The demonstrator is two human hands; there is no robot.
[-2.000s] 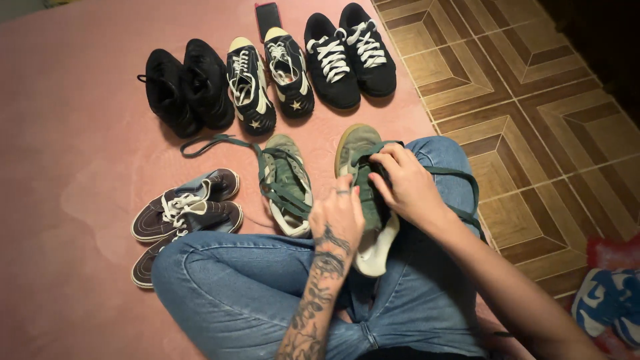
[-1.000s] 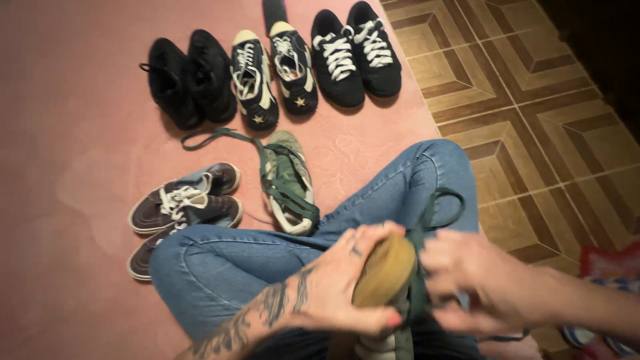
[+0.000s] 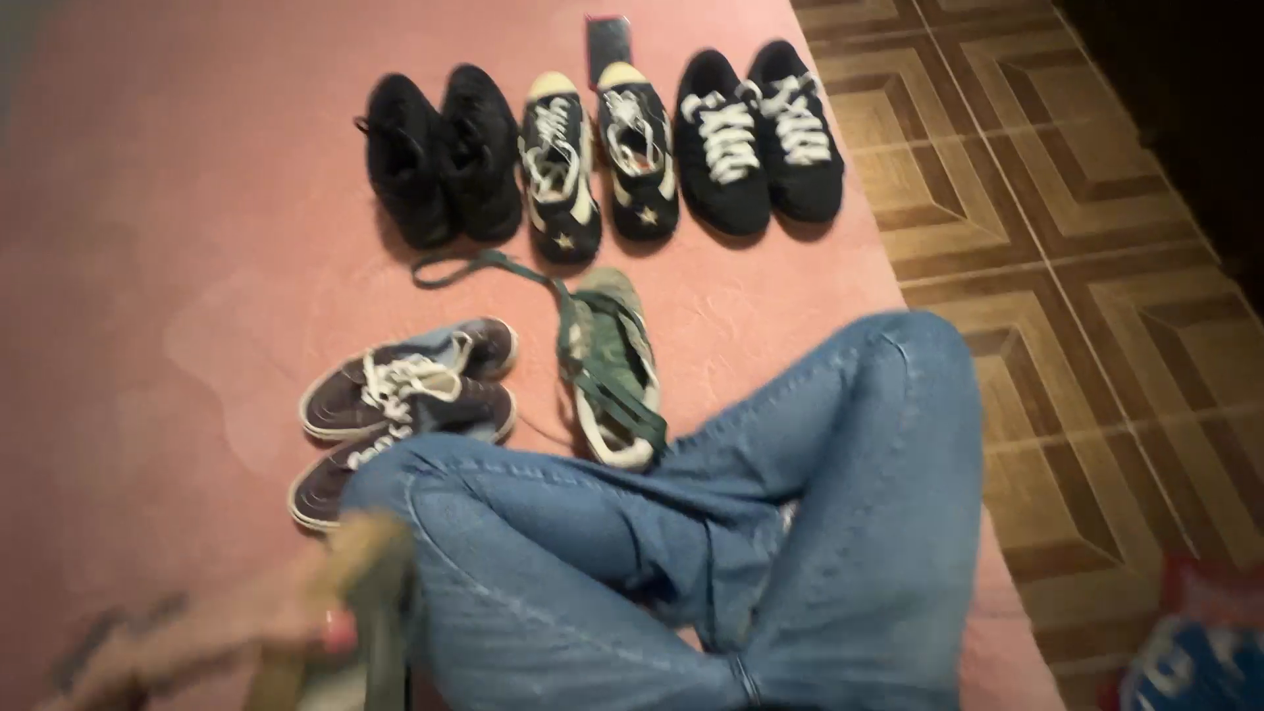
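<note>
My left hand [image 3: 247, 617], blurred at the lower left, is closed around a green sneaker [image 3: 385, 612] with a tan sole, beside my bent knee. The other green sneaker [image 3: 617, 346] lies on the pink surface, its long green laces trailing over it and off to the left. Left of that lies a pair of dark brown sneakers [image 3: 341, 405] with white laces, one partly hidden by my knee. My right hand is out of the picture.
Across the back stand black high-top shoes [image 3: 405, 168], black sneakers with stars and cream toes [image 3: 642, 188], and black sneakers with white laces [image 3: 726, 178]. A dark flat object [image 3: 608, 44] lies behind them. Tiled floor [image 3: 1066, 296] is at right, a blue-and-white item [image 3: 1195, 671] at lower right.
The held green sneaker has moved left with my left hand, from over my lap to beside my knee. My right hand, earlier at its laces, has left the view.
</note>
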